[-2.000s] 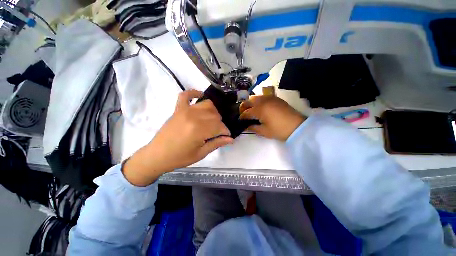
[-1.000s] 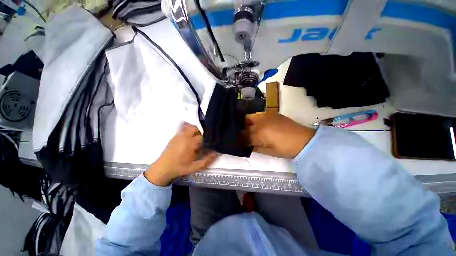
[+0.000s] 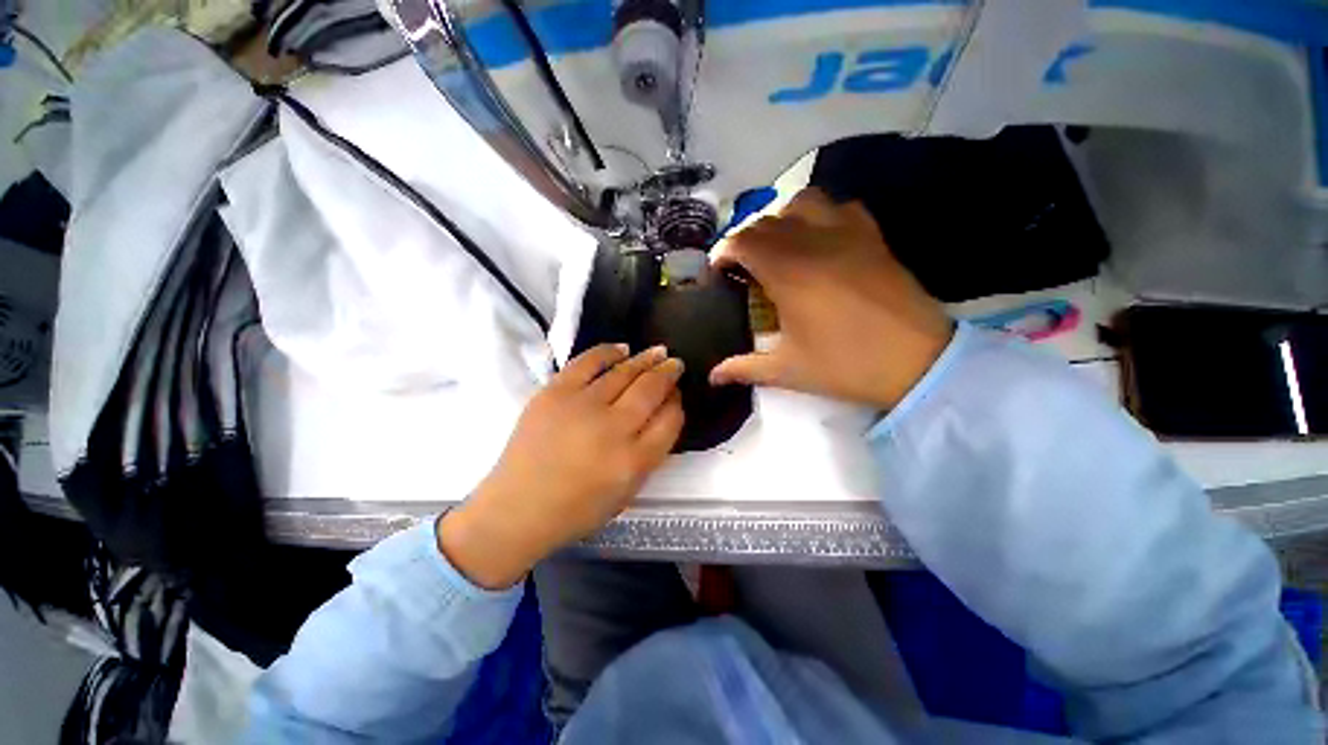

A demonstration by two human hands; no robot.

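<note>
A black fabric piece (image 3: pixel 699 342) lies at the presser foot of the white sewing machine (image 3: pixel 1165 88). It joins the black-edged side of a white panel (image 3: pixel 364 291) spread to the left. My left hand (image 3: pixel 575 451) lies with its fingertips on the black piece's left part, pressing it. My right hand (image 3: pixel 838 299) is at the black piece's right edge, thumb and fingers apart around that edge. The needle tip is hidden behind the presser parts (image 3: pixel 682 240).
A black stack of pieces (image 3: pixel 976 211) lies right of the needle. A phone (image 3: pixel 1223 371) and pink and blue slim items (image 3: pixel 1037 320) lie further right. Layered panels (image 3: pixel 160 335) hang at the left. A ruled strip (image 3: pixel 728 534) runs along the front edge.
The view has shifted. My left hand has moved from the black piece's lower left corner onto its surface. My right hand has moved up beside the needle area, and its thumb and fingers have spread.
</note>
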